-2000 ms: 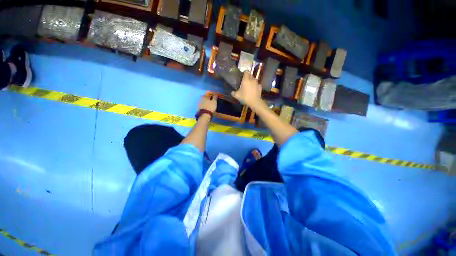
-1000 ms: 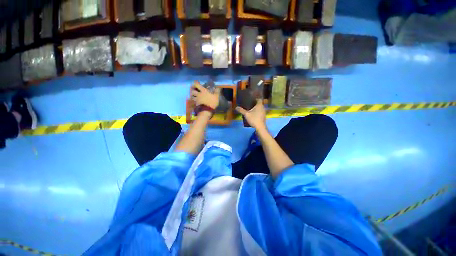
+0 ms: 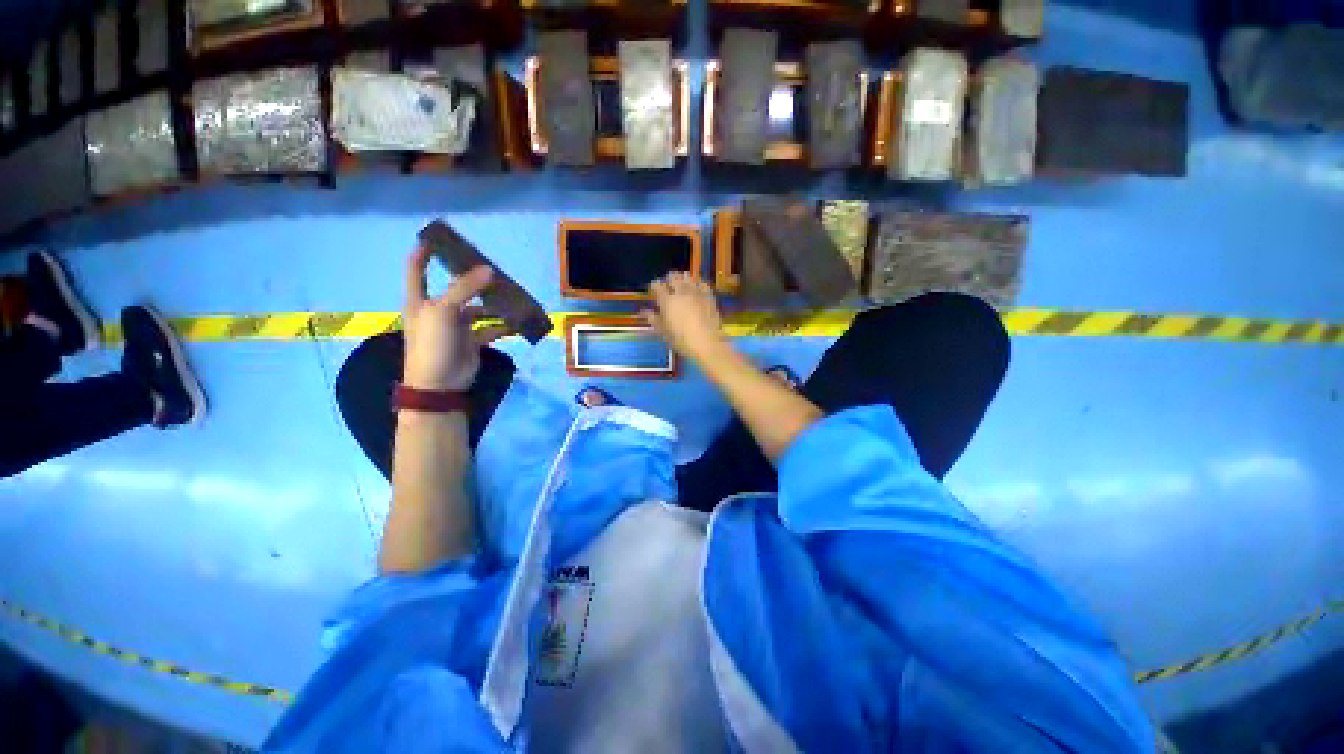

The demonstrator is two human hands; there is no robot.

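My left hand [image 3: 442, 327], with a dark red wristband, grips a dark grey weight block [image 3: 494, 289] that is tilted above the floor, left of the fixtures. An orange fixture with a black centre [image 3: 632, 261] lies on the floor in front of me. A smaller orange frame with a pale, shiny centre [image 3: 624, 348] lies nearer to me on the yellow-black tape. My right hand [image 3: 684, 312] is at the lower right edge of the black-centred fixture, fingers bent; whether it grips the edge cannot be told.
Rows of orange fixtures with blocks [image 3: 744, 100] stand beyond. Tilted dark blocks [image 3: 798, 254] and a wrapped block [image 3: 948, 259] lie to the right. Yellow-black tape [image 3: 1150, 326] crosses the floor. Another person's shoes [image 3: 159, 364] are at the left. My knees flank the work area.
My left hand has moved left, lifting the dark block off the orange fixture. My right hand has left the blocks at right for the fixture. The black-centred fixture and the smaller frame now show apart.
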